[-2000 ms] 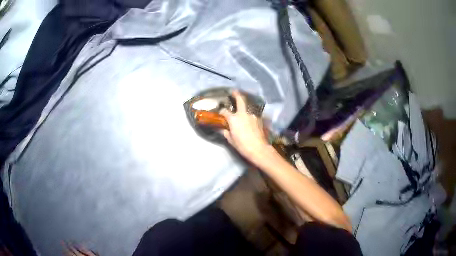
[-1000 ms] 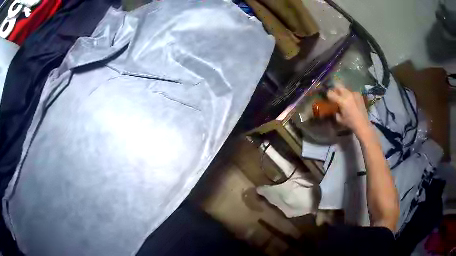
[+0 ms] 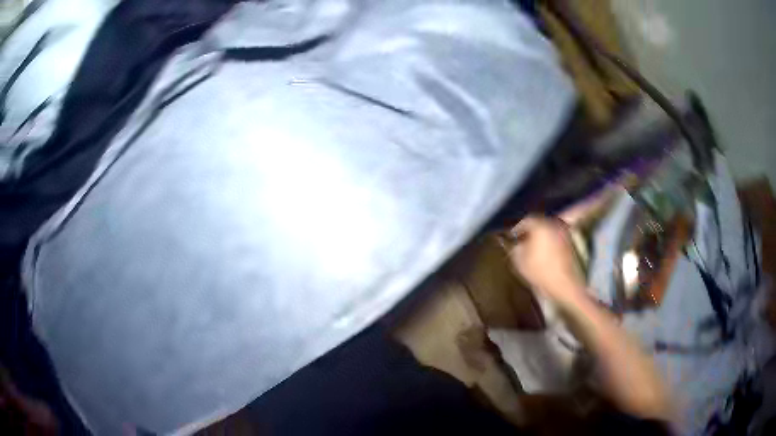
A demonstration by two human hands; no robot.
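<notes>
A large grey-white sheet (image 3: 170,272) lies spread over the table, with folds at its far side and dark navy fabric (image 3: 111,94) along its left edge. My right hand (image 3: 543,255) is just off the sheet's right edge. It is blurred and its fingers look curled; whether it holds anything is unclear. The iron (image 3: 638,264), blurred, with an orange-brown handle, stands to the right of my hand and apart from it. My left hand is not in view.
A dark hose (image 3: 647,89) curves down at upper right. Crumpled grey-blue cloth (image 3: 702,319) lies at the right. A white cloth piece (image 3: 536,358) lies below my hand. Brown cloth or padding (image 3: 591,51) is at the far right of the table.
The iron has gone from the sheet to the right side, and my right hand has let go of it and moved left, back towards the sheet's edge. The view has shifted.
</notes>
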